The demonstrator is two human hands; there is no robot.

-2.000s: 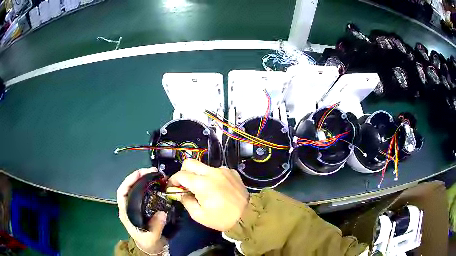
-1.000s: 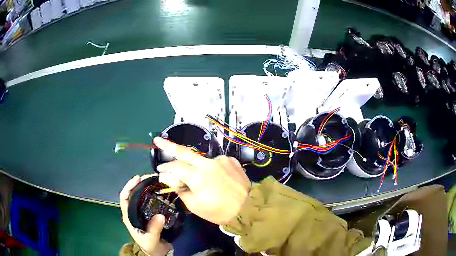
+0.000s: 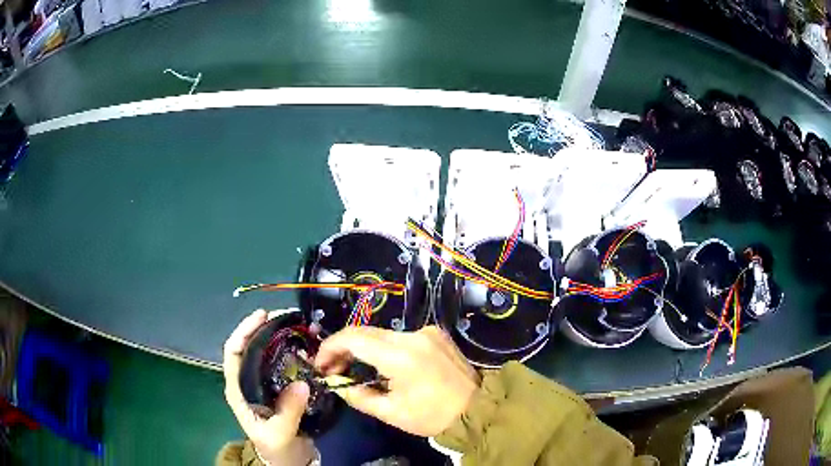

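Observation:
My left hand holds a black camera head module with its wired open back facing up, below the leftmost housing. My right hand is over the module, its fingers at the module's wiring. It grips a small yellowish tool with a dark part, perhaps a screwdriver; its tip is hard to make out. The leftmost camera housing stands open side up, its wire harness lying out to the left and more coloured leads running down toward the module.
More open housings with coloured leads stand to the right, white brackets behind. Many black modules lie at far right. Thin white cables lie near the upright post. A carton holds a white-and-black unit at lower right.
My right hand has moved down from the leftmost housing to the module. Coloured leads now show between that housing and the module. The view has shifted, so the bench things sit further right.

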